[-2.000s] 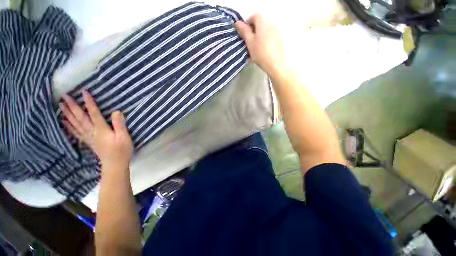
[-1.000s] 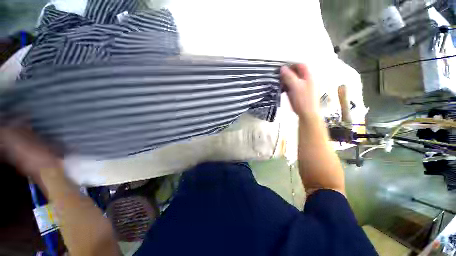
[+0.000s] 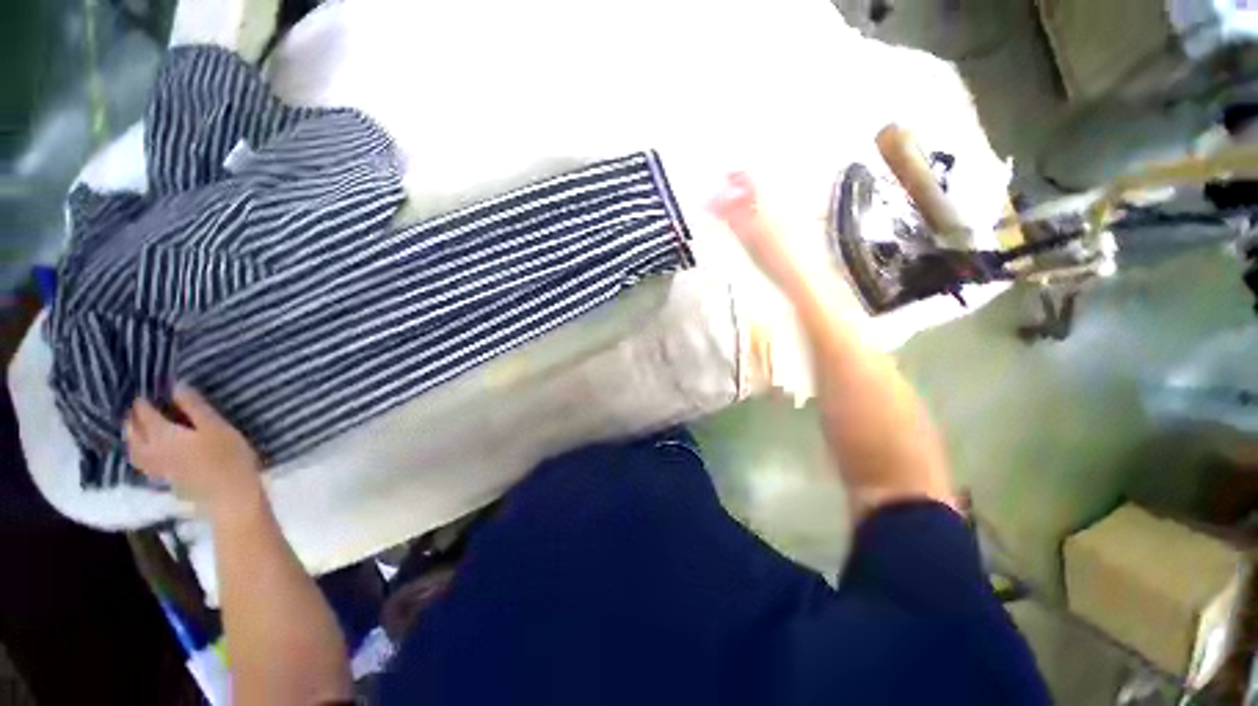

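A dark garment with white stripes (image 3: 248,221) lies bunched at the left. Its sleeve (image 3: 455,283) lies flat along the padded grey-white arm (image 3: 607,372), with the cuff end (image 3: 668,207) towards the right. My left hand (image 3: 191,448) rests on the striped cloth at the lower left; whether its fingers pinch the cloth is not clear. My right hand (image 3: 741,210) is off the garment, right of the cuff, blurred and small, and its fingers are hard to make out. The steam iron (image 3: 890,228) with a wooden handle stands right of my right hand.
A white table cover (image 3: 552,69) spreads behind the garment. A tan hose and black cables (image 3: 1159,179) run right from the iron. A cardboard box (image 3: 1153,585) sits on the green floor (image 3: 993,414) at lower right. A small white tag (image 3: 237,156) shows on the garment.
The sleeve, earlier stretched between both hands, now lies flat. My right hand has let go of its end and moved away from it. The view has shifted, and the iron shows more fully.
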